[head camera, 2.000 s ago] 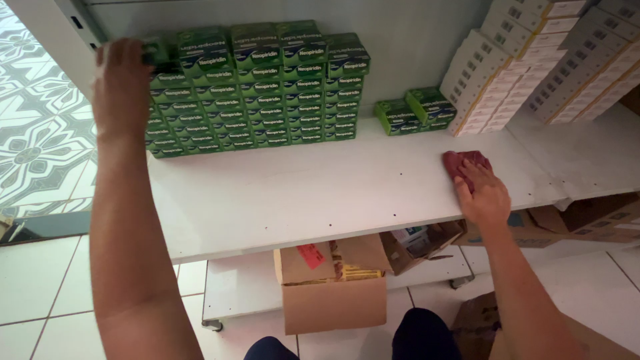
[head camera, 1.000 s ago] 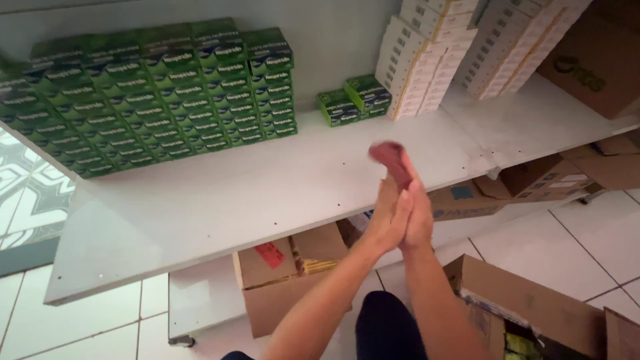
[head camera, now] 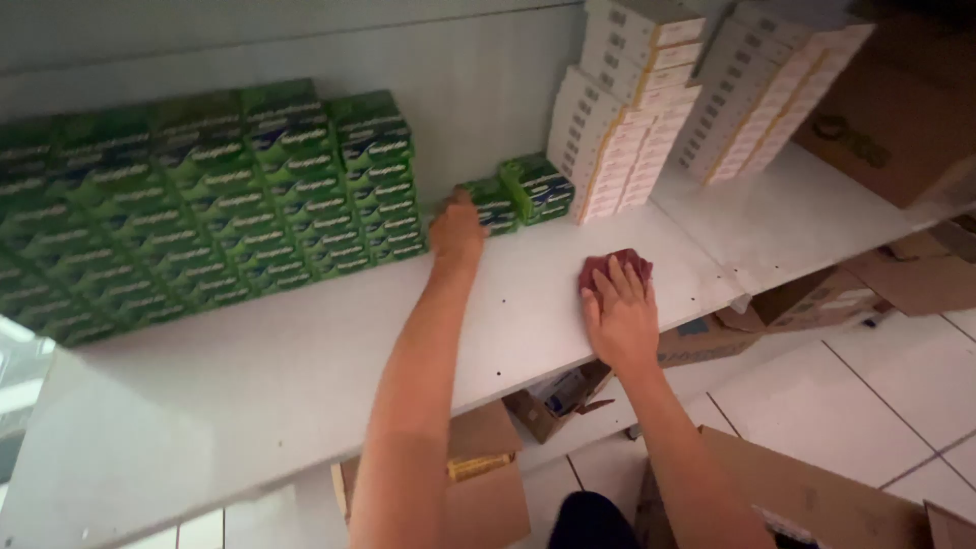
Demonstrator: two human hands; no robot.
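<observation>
My left hand [head camera: 459, 229] is at the left end of a short row of green boxes [head camera: 496, 216], its fingers against the leftmost one; whether it grips the box I cannot tell. My right hand [head camera: 624, 313] lies palm down on a folded dark red cloth [head camera: 640, 263], pressing it on the white shelf [head camera: 534, 305]. A large stack of green cartons [head camera: 305, 206] stands left of my left hand. Just right of the short row rises a stack of white boxes [head camera: 610, 152] with orange stripes.
Another stack of white boxes [head camera: 751, 99] and a brown cardboard box [head camera: 884, 137] stand on the shelf at right. Below the shelf are open cardboard boxes [head camera: 488, 496], one with yellow packets. A large carton [head camera: 808, 480] sits on the tiled floor at lower right.
One second ago my hands were together in front of the shelf with the red cloth; now they are apart, the left at the green boxes, the right holding the cloth down on the shelf.
</observation>
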